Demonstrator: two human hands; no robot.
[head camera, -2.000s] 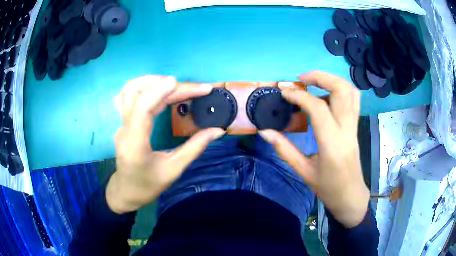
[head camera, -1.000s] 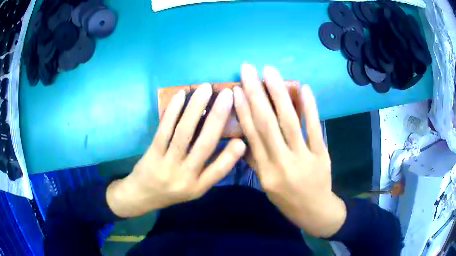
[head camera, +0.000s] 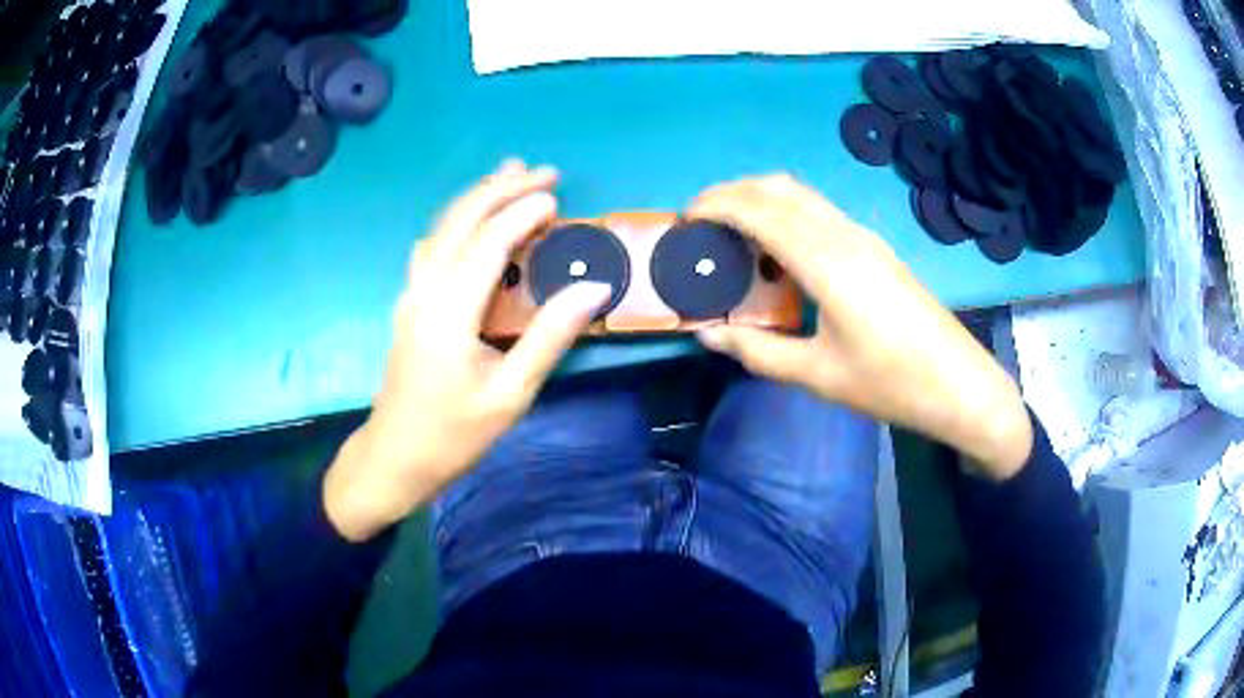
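Observation:
An orange-brown fixture (head camera: 641, 284) lies at the bench's near edge. A matt black disc (head camera: 557, 259) sits in its left recess and another black disc (head camera: 700, 277) in its right recess; both show a pale centre hole. My left hand (head camera: 471, 321) is around the fixture's left end, thumb tip on the left disc's near edge, fingers at the far side. My right hand (head camera: 853, 300) spans the fixture's right part, thumb at the near edge beside the right disc, fingers at the far edge. Whatever lies under the discs is hidden.
Heaps of loose black discs lie at the far left (head camera: 253, 116) and far right (head camera: 1016, 150) of the green bench (head camera: 314, 286). A white foam sheet (head camera: 764, 30) is behind. A sheet of black parts (head camera: 68, 205) is left, clear plastic (head camera: 1180, 205) right. Blue crates (head camera: 205, 586) are below left.
My hands first lay flat over the fixture, fingers together on top; now they are apart at its two ends and both discs show. The view has shifted slightly.

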